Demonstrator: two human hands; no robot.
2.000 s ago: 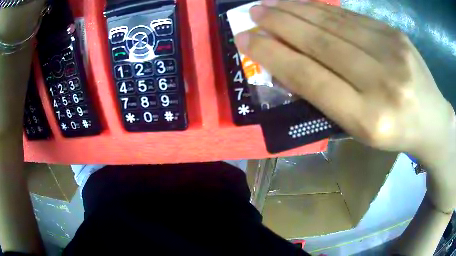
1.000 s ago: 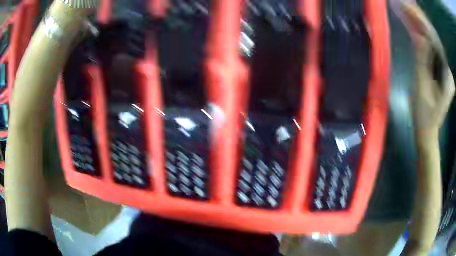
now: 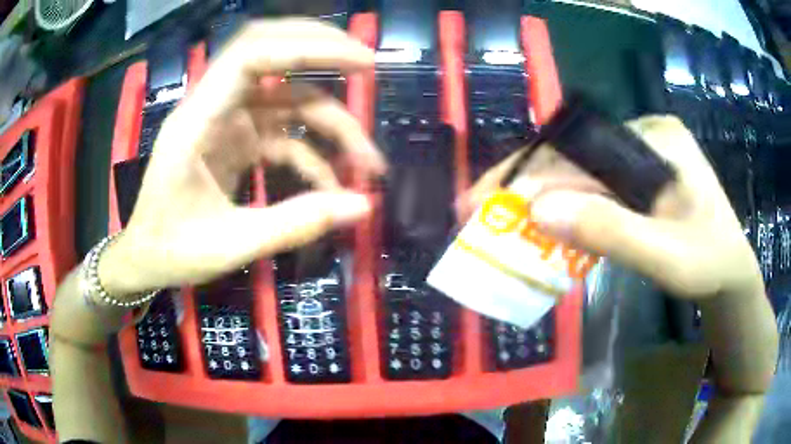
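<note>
Open black flip phones [image 3: 416, 341] lie in two rows in a red-orange foam tray [image 3: 286, 397], keypads toward me. My right hand [image 3: 642, 225] holds a flat white and orange block [image 3: 503, 276] and a black piece [image 3: 607, 156] above the tray's right side. My left hand [image 3: 234, 173] is over the left part of the tray, thumb and fingers curved and apart, with nothing visible in it. It hides parts of the phones below. Both hands are slightly blurred.
Another red tray [image 3: 52, 173] with small dark windows stands at the left. Many dark glossy pieces [image 3: 724, 121] lie at the right. A round mesh item [image 3: 62, 12] is at the far left edge. Brown cardboard [image 3: 646, 381] shows below the bench edge.
The view has moved back from the keypads to the whole tray. My left hand has come in over the tray. My right hand, seen at the right side, is now over the tray with the white-orange block.
</note>
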